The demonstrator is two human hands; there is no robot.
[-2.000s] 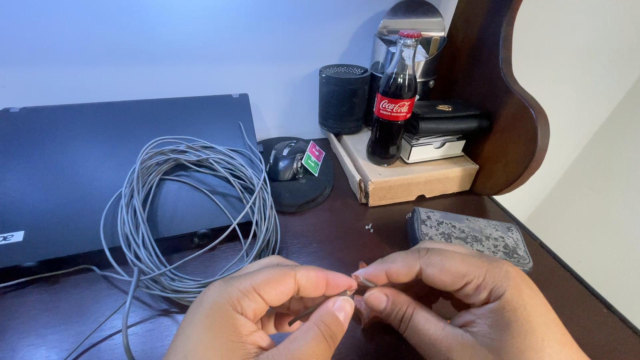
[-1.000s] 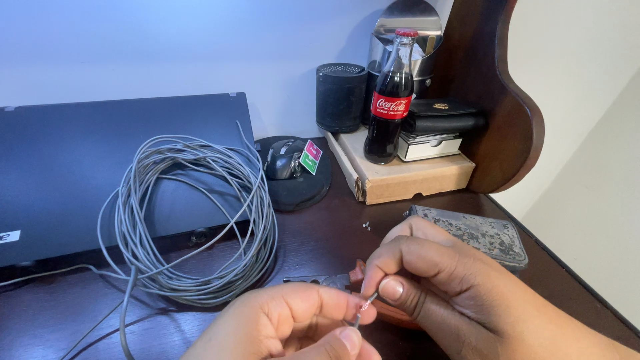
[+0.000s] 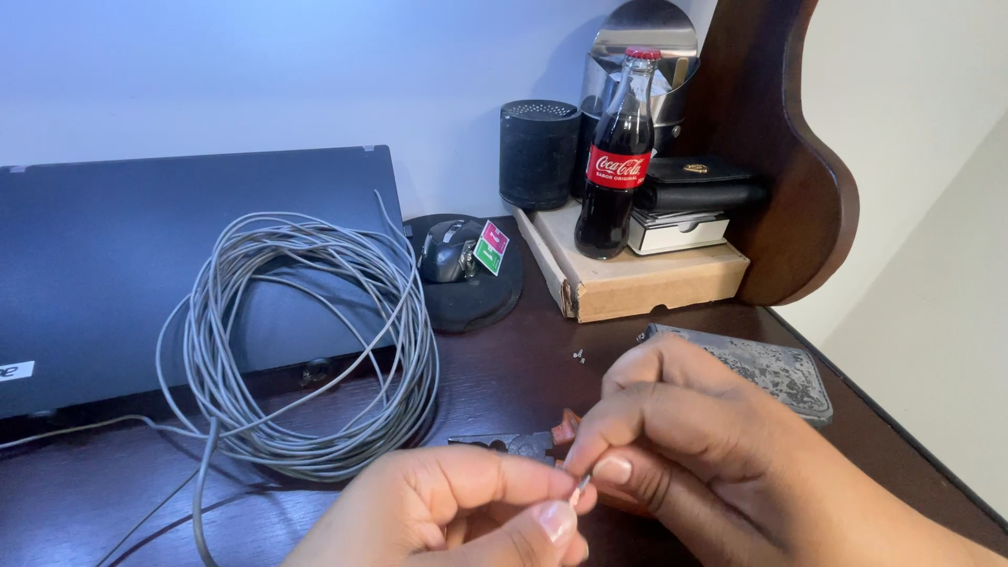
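My left hand (image 3: 472, 512) pinches a thin cable end (image 3: 579, 492) between thumb and forefinger, low in the middle of the view. Fine pinkish strands show at its tip. The fingertips of my right hand (image 3: 685, 449) close on the same piece from the right, on a small grey bit of it. Behind the fingers lie pliers (image 3: 508, 442) with dark metal jaws and orange handles, partly hidden by both hands. A large coil of grey cable (image 3: 315, 441) rests at the left, leaning over a dark laptop.
The closed laptop (image 3: 157, 260) and a mouse (image 3: 445, 252) on a round pad (image 3: 480, 303) stand behind. A cola bottle (image 3: 617, 169) is on a cardboard box (image 3: 661, 287), beside a black cylinder (image 3: 539, 153). A worn grey case (image 3: 780, 378) and tiny scraps (image 3: 579, 356) lie on the desk.
My right hand has turned, its knuckles now raised above the pinched piece. The pliers, hidden by my hands two seconds ago, now show behind them.
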